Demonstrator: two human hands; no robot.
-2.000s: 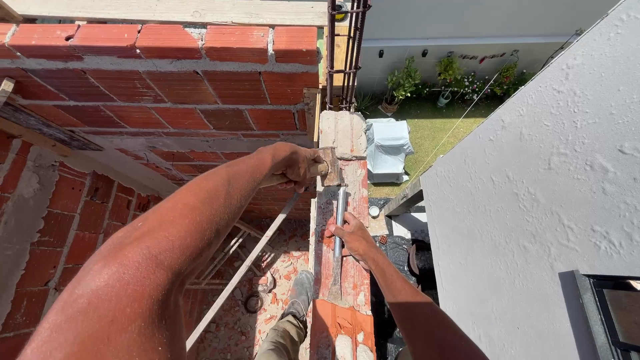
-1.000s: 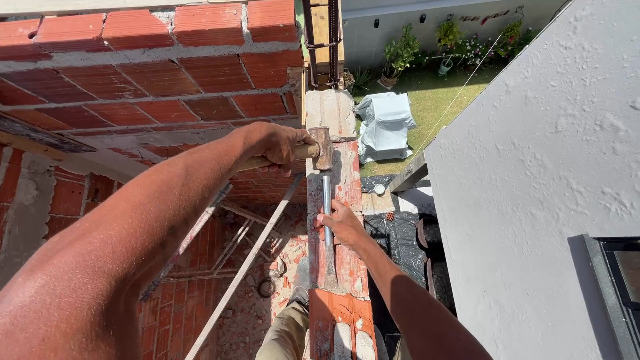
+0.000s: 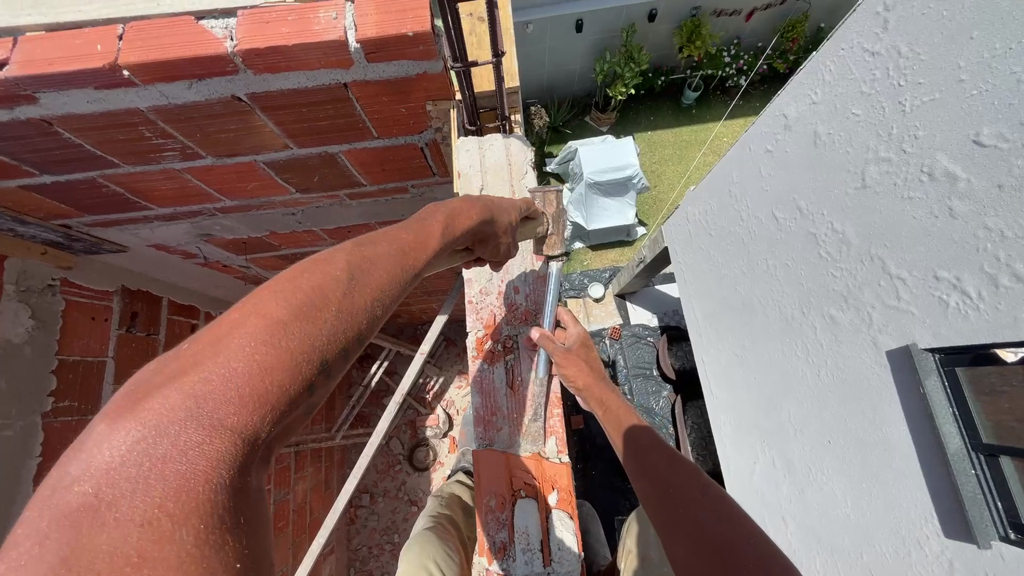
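My left hand [image 3: 500, 228] grips the wooden handle of a club hammer [image 3: 550, 222], whose rusty steel head meets the top end of a cold chisel [image 3: 550, 308]. My right hand [image 3: 570, 352] is closed around the chisel's shaft. The chisel slants along the top of a narrow hollow-brick wall [image 3: 500, 376], its flat blade resting on the mortar-crusted surface near an exposed orange brick [image 3: 520, 480]. My legs are on either side of this wall.
A brick wall [image 3: 216, 128] stands at left, and rebar [image 3: 480, 64] rises beyond the wall top. A pole [image 3: 384, 424] leans at left above rubble. At right are a white rendered wall [image 3: 832, 240], a taut string and a covered object [image 3: 604, 188].
The hammer is on the chisel's end, as one second ago; two seconds ago it was slightly above and left of it. The chisel's top now leans further right.
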